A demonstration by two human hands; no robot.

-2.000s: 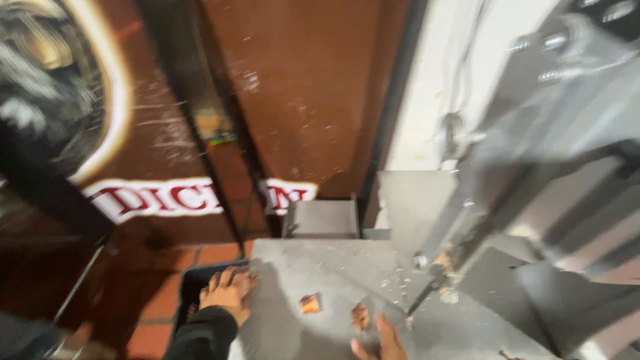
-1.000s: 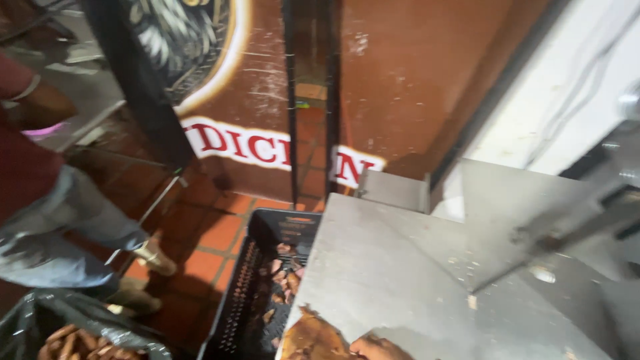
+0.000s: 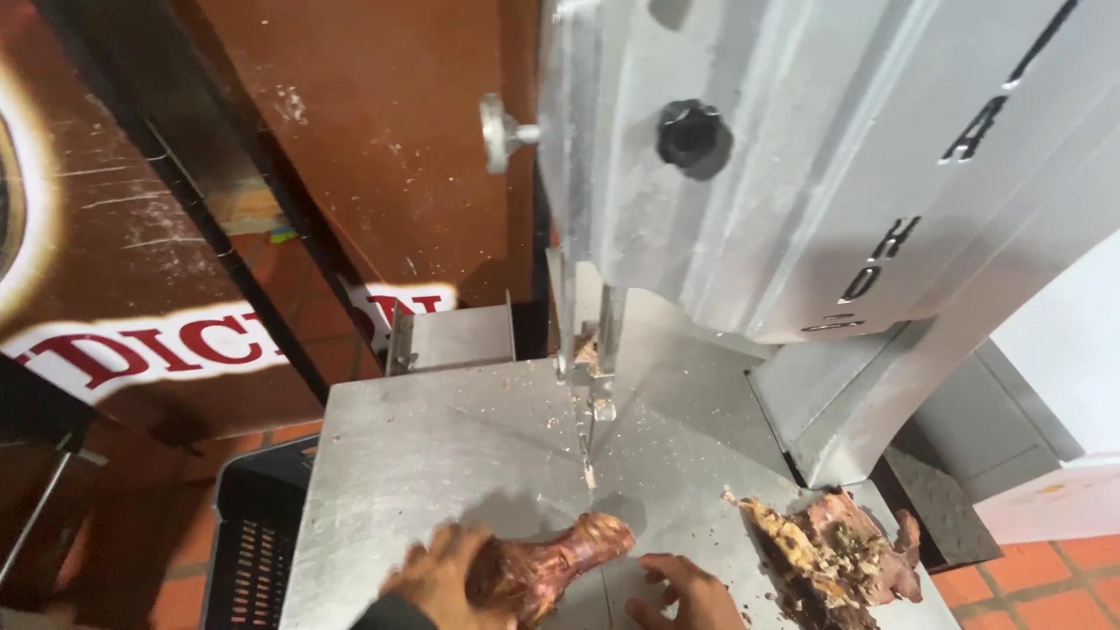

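A piece of bone-in meat lies on the steel table of a band saw, in front of the saw's blade guide. My left hand, slightly blurred, is on the left end of this piece, with the palm and fingers over it. Just right of the meat is my right hand, its fingers bent and apart, with nothing in it. Small meat and bone crumbs lie around the blade slot. More cut meat with bone and fat rests on the table at the right.
The saw's grey upper housing with a black knob rises over the table. A dark plastic crate stands on the tiled floor at the left. Behind the table are a small metal tray and a brown panel with lettering.
The view has swung right, toward the saw. Two seconds ago small pieces lay near my hands; now my left hand is on a larger bone-in piece.
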